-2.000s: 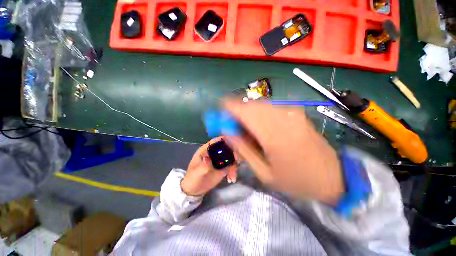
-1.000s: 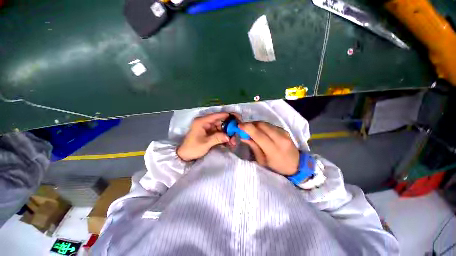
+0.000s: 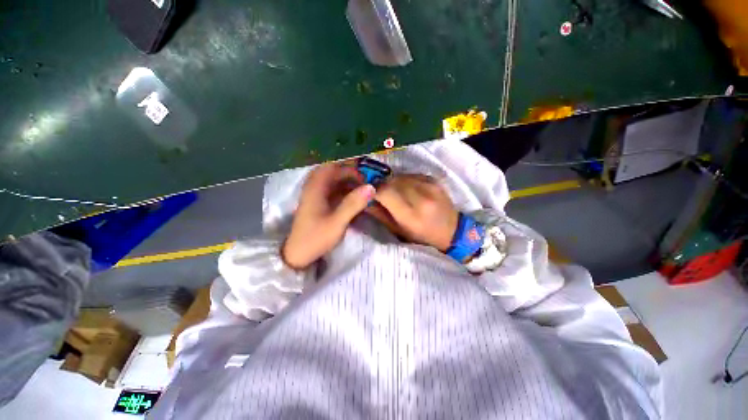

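Note:
A small black rounded watch unit (image 3: 375, 166) with a bright blue suction cup (image 3: 371, 177) against its face is held between my two hands, just below the bench's front edge. My left hand (image 3: 322, 215) grips the unit from the left, its thumb near the blue piece. My right hand (image 3: 417, 210), with a blue band and a white band on the wrist, is closed around the blue piece and the unit's right side. The fingers partly hide both things.
The green bench (image 3: 271, 90) runs across the top. On it lie a dark unit (image 3: 146, 20), a clear film with a white tab (image 3: 154, 107), a whitish plastic scrap (image 3: 378, 31) and yellow patches (image 3: 465, 123) at the edge. An orange tool (image 3: 730, 29) shows top right.
The hands have come down from over the bench to the unit at its edge, then moved slightly up and left. The unit has tilted, and the view has shifted closer over the bench's front.

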